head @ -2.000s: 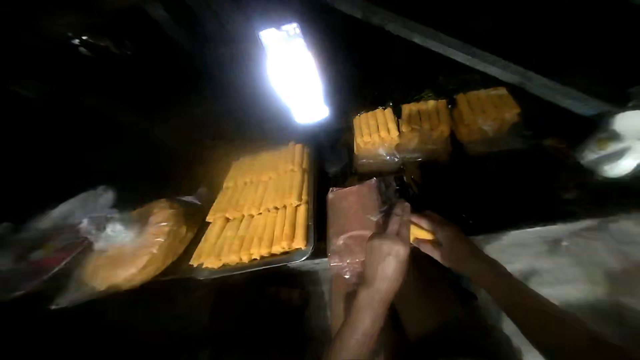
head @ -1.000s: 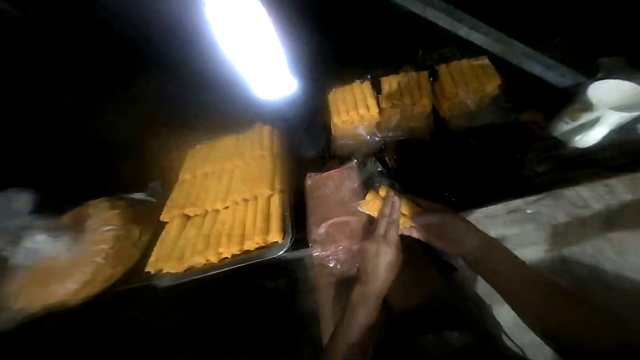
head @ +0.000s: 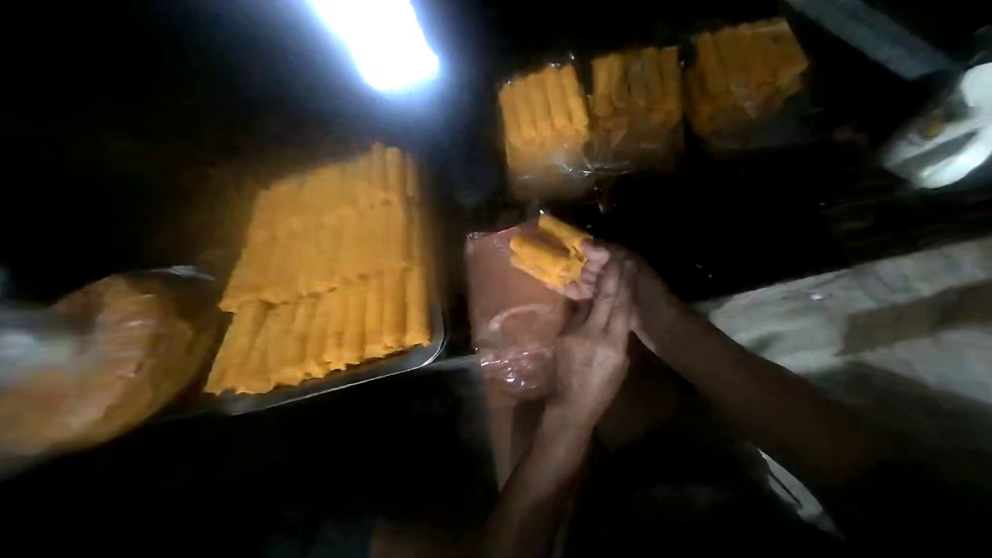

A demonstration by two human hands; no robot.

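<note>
Several orange-yellow rolls (head: 546, 256), apparently rolled food, are held between my two hands. My left hand (head: 597, 349) lies with its fingers extended against them, and my right hand (head: 632, 287) closes around their right end; its fingers are partly hidden. Just under and left of the rolls is a clear plastic bag (head: 515, 310) over a brownish-pink surface. Farther left, a metal tray (head: 341, 381) bears rows of similar rolls (head: 333, 256).
Three clear packs of rolls (head: 546, 116) stand in a row at the back. A blurred plastic bag with orange contents (head: 116, 356) lies at far left. A white object (head: 953, 147), perhaps a bowl or spoon, is at far right. A bright lamp (head: 384, 43) shines above.
More of the orange-yellow rolls now show between my hands, where only a small piece showed at first. They now stick out to the left over the plastic bag.
</note>
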